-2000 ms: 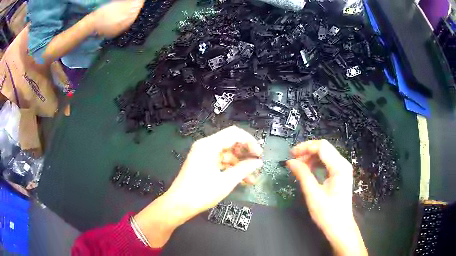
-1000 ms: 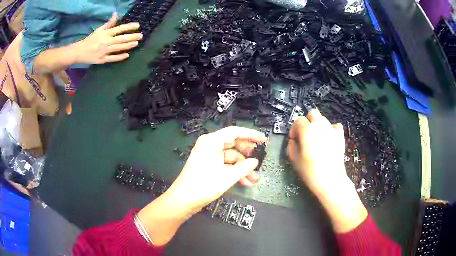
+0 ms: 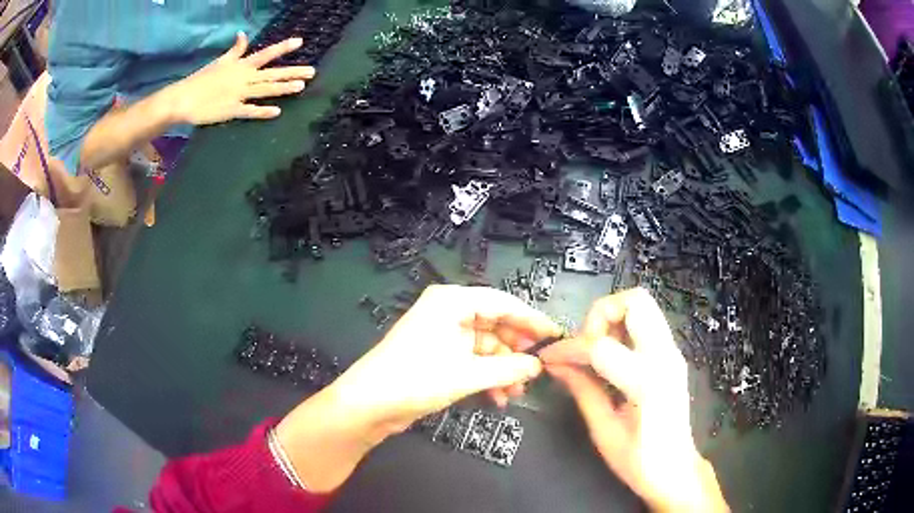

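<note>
My left hand holds a small black plastic housing between thumb and fingers, mostly hidden by the fingertips. My right hand has its fingertips pinched against the housing's right end; whether it holds a separate tiny piece cannot be told. A row of black units lies on the mat just below my left hand, and the row also shows left of my wrist. A large heap of black parts lies beyond my hands, with small dark inserts heaped at the right.
Another person's hand rests flat on the bench at upper left, beside a dark tray. Blue sheets lie at the far right. A black tray is at lower right. A blue crate and cartons are at left.
My right hand reached to the parts before the heap, then came back to meet my left hand at the housing. The other person's hand moved down and opened flat.
</note>
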